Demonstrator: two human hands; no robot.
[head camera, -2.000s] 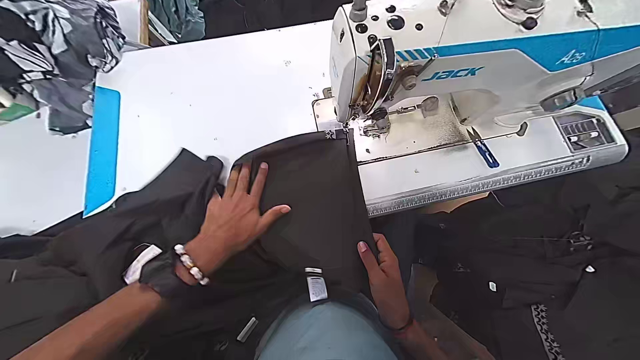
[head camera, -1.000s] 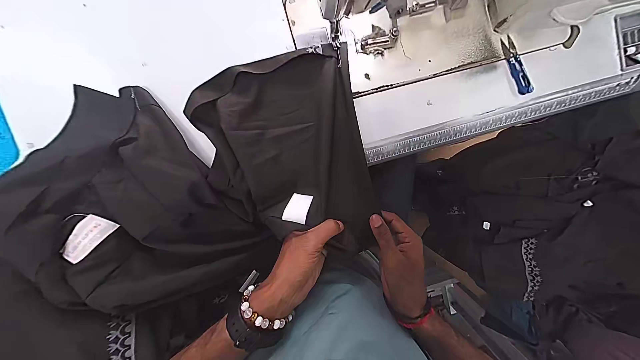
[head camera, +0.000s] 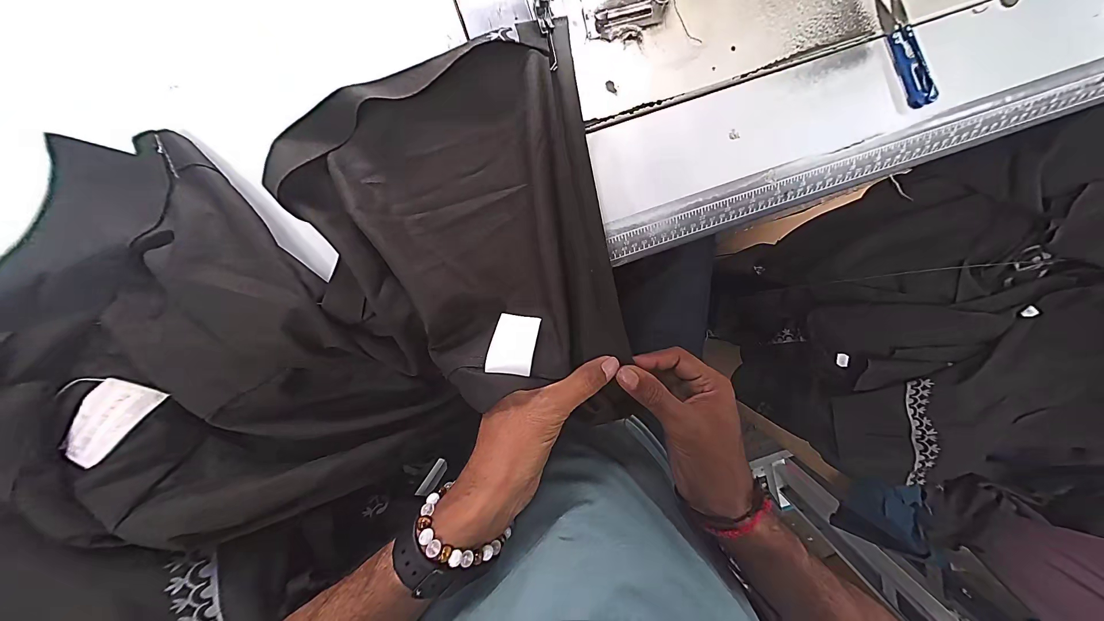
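A dark fabric garment lies across the sewing machine's bed, its far corner under the presser foot. At the near end of its right edge, my left hand grips the cloth between thumb and fingers, the fingers mostly hidden beneath. Touching it thumb to thumb, my right hand pinches the same edge. A blank white label shows on the cloth just above my left hand. Farther left, a larger white label bearing print sits on bunched dark fabric.
Blue-handled thread snips lie on the machine bed at the upper right. A ruler scale runs along the table's front edge. More dark garments with patterned trim are heaped at the right, above a metal frame.
My left hand, spread flat on the cloth two seconds ago, has moved down to the near edge and grips it beside my right hand. The view has moved closer to the cloth.
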